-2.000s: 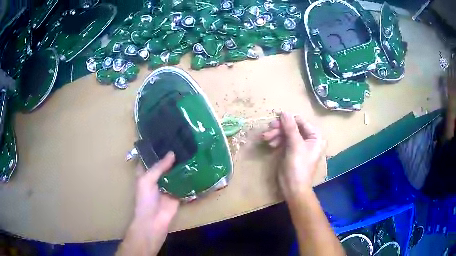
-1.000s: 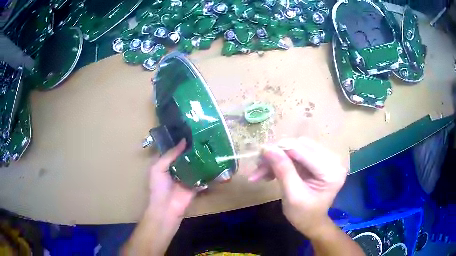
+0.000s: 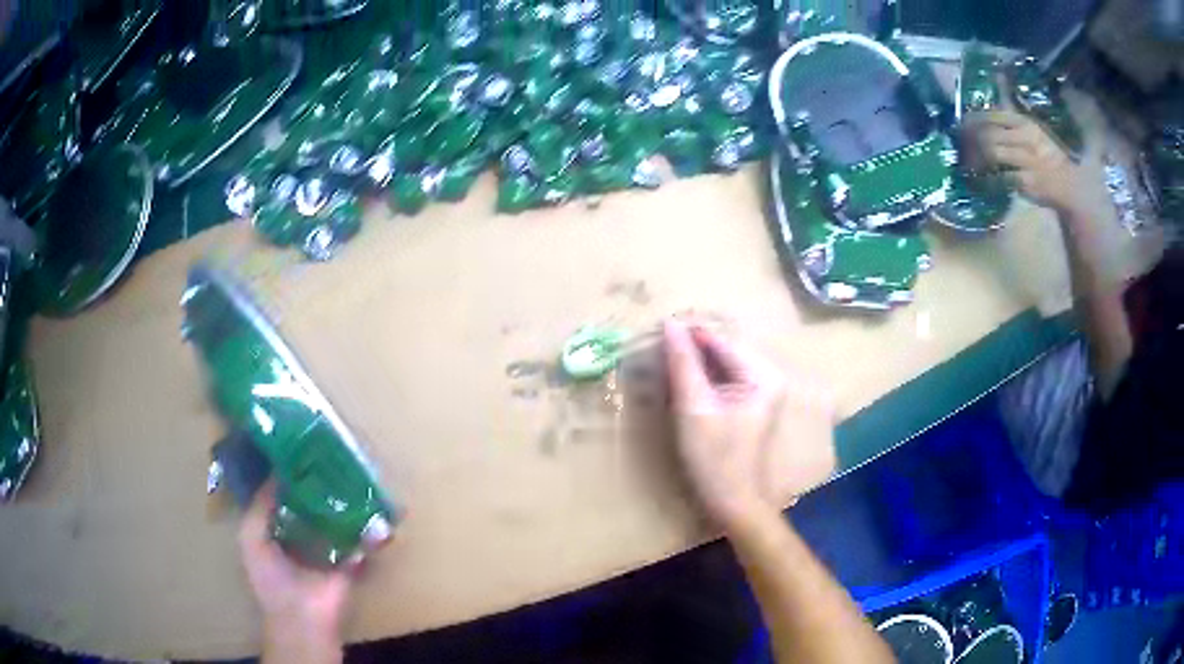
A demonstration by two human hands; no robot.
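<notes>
A glossy green body shell [image 3: 292, 422] with a silver edge is tilted on its side at the left of the board. My left hand [image 3: 296, 571] grips its lower end, with the thumb near the dark middle and part of the fingers hidden behind it. My right hand [image 3: 740, 409] pinches a thin pale stick [image 3: 641, 340]. The stick's far end is at a small pale-green oval holder [image 3: 592, 353] on the board. The frame is blurred, so the stick's tip is not clear.
A large heap of small green parts [image 3: 429, 117] lies along the back. Shells [image 3: 876, 182] are stacked at the back right, where another person's hand [image 3: 1023, 153] touches a shell. More shells [image 3: 98, 227] lean at the left. A blue crate [image 3: 961, 577] holds shells below right.
My left hand has moved left with the shell. My right hand has moved the stick away from the shell to the oval holder. Another person's hand has appeared at the right.
</notes>
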